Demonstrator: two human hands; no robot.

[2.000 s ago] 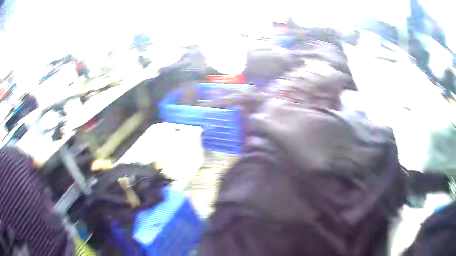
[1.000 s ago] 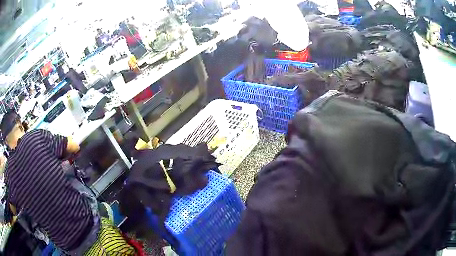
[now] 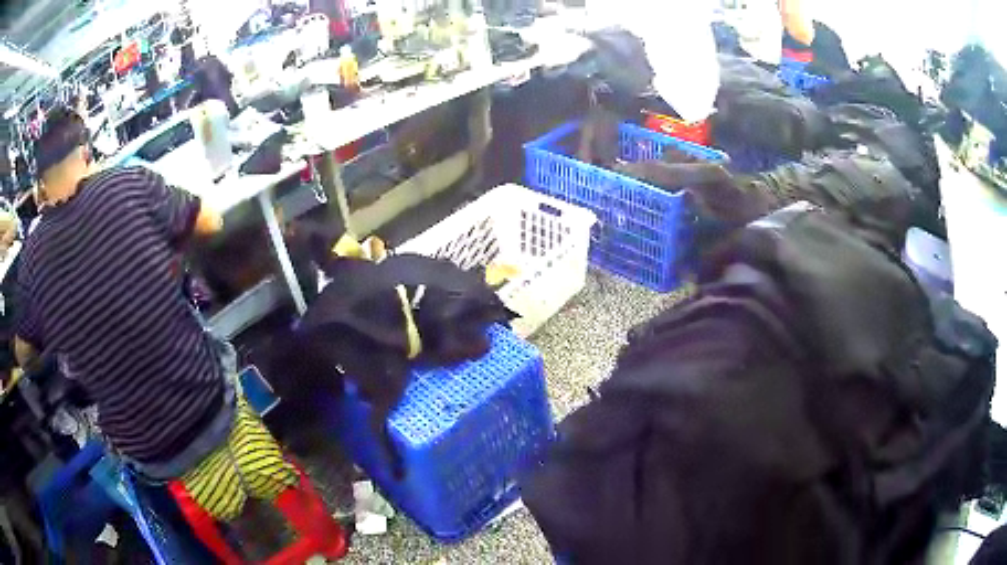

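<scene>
A large heap of black cloth (image 3: 729,408) lies nearest in front of me, filling the lower right and centre of the view. More black pieces (image 3: 839,188) lie behind it toward the upper right. A black bundle with a pale tie (image 3: 442,304) lies on an upturned-looking blue crate (image 3: 475,430) left of the heap. My left hand and my right hand are not in the picture.
A person in a striped shirt (image 3: 122,320) sits on a red stool (image 3: 320,513) at left, by a long table (image 3: 364,121). A white crate (image 3: 552,243) and blue crate (image 3: 618,226) stand on the speckled floor (image 3: 602,331). A white table edge (image 3: 977,221) is at right.
The blurred view has become clear. The view has shifted left, so the seated person and stool show more fully and the crates appear farther right.
</scene>
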